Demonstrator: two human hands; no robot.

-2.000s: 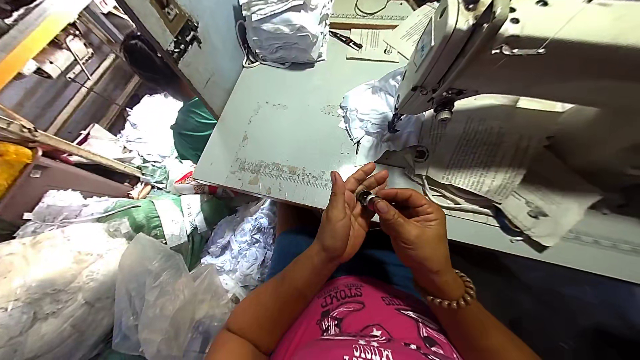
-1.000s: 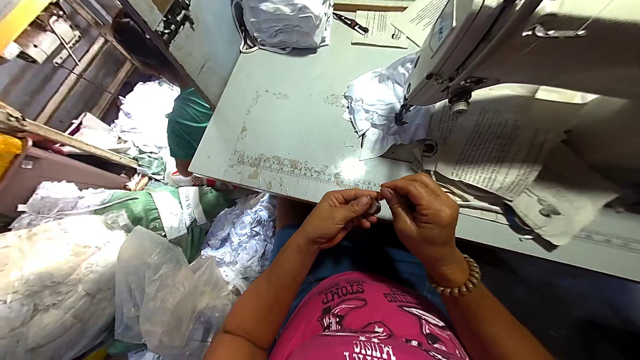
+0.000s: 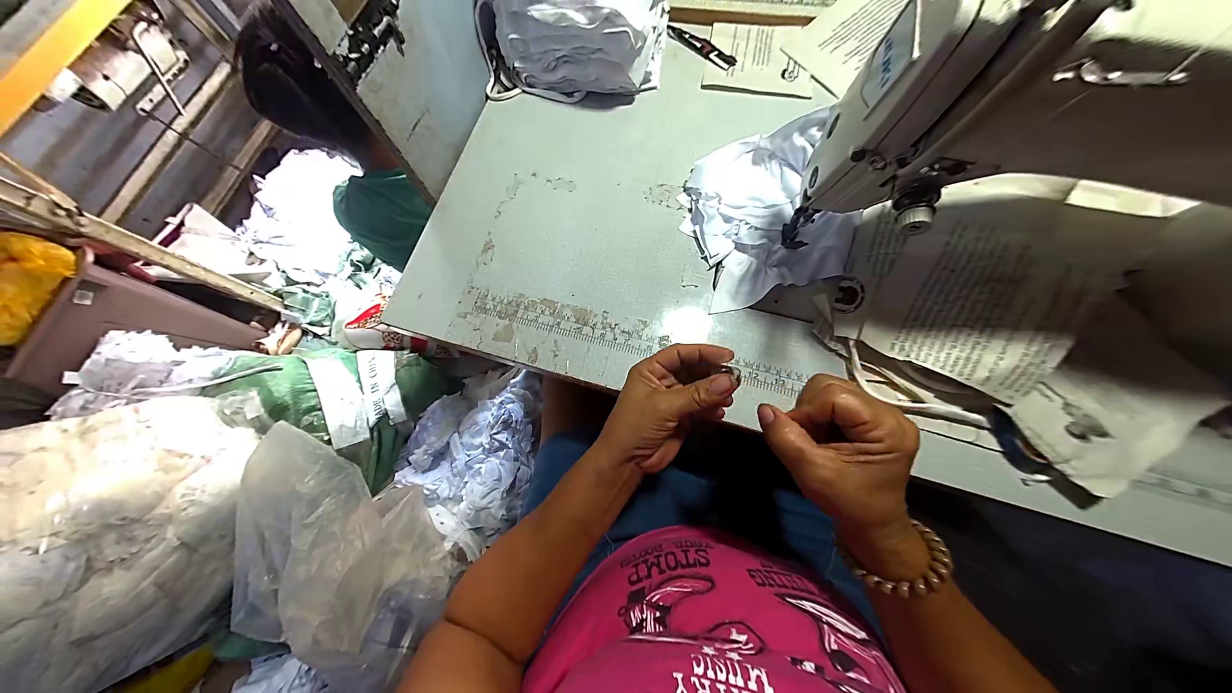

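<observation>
Over the front edge of the sewing table [image 3: 577, 241], my left hand [image 3: 674, 404] pinches a small dark metal part [image 3: 733, 375], probably a bobbin or bobbin case, between thumb and fingers. My right hand [image 3: 842, 443] is just to the right, apart from it, thumb and forefinger close together; whether it holds a thread cannot be made out. A beaded bracelet is on that wrist. Beyond my hands, bunched white fabric [image 3: 760, 212] lies under the needle area of the sewing machine [image 3: 905, 115].
Printed paper sheets [image 3: 972, 279] and straps lie beneath the machine arm. A folded white fabric stack [image 3: 577, 43] and a dark thread snipper [image 3: 703, 46] rest at the back. Left are plastic bags [image 3: 308, 539], fabric scraps [image 3: 481, 452] and a person in a green top [image 3: 385, 217].
My hands, together around the small part one second ago, have drawn apart. The left still holds the part. Two seconds ago, the left palm was open with the right fingers holding the part.
</observation>
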